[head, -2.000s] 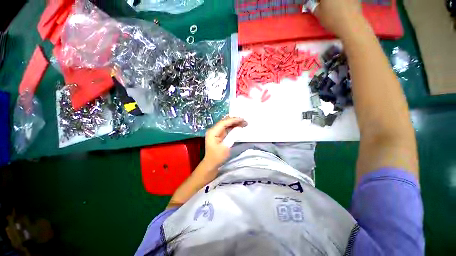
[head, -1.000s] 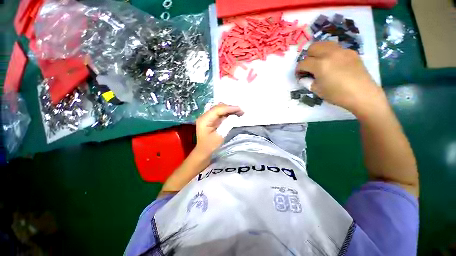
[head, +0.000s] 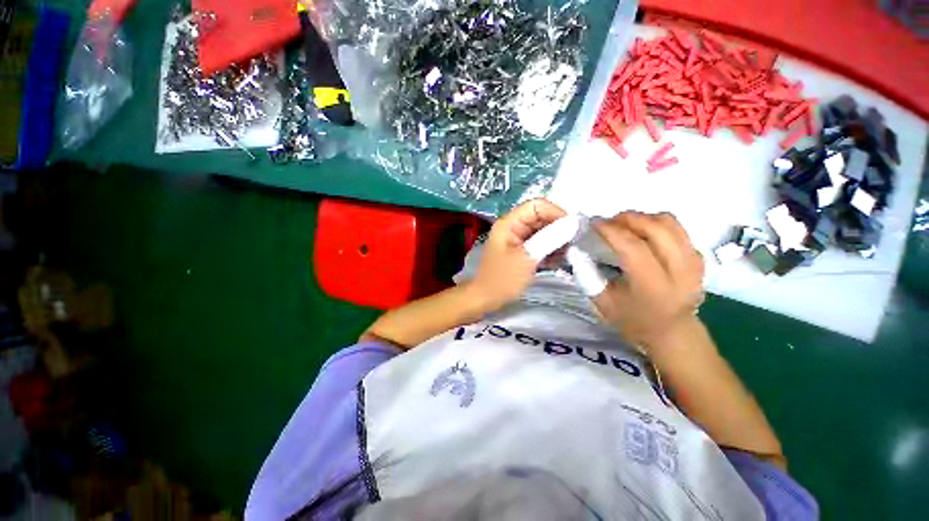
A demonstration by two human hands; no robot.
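My left hand (head: 514, 254) and my right hand (head: 652, 270) are together at the near edge of the white sheet (head: 693, 204), white coverings on both thumbs. The fingertips meet around something small and dark grey that is mostly hidden; I cannot tell exactly what it is. A heap of red strips (head: 703, 87) lies on the sheet, with two strips (head: 661, 158) a little apart from it. A heap of dark square plates (head: 840, 188), some with white faces, lies at the sheet's right.
Silver metal fittings (head: 469, 87) lie on a clear bag left of the sheet. A second metal heap (head: 219, 102) sits farther left beside a yellow-and-black tool (head: 328, 76). A long red holder (head: 815, 36) lies beyond the sheet. A red stool (head: 367, 254) stands below the bench edge.
My right hand has come from the red holder, over the dark plates, to my left hand. The fingertips now meet in front of my apron. The view has turned and shifted.
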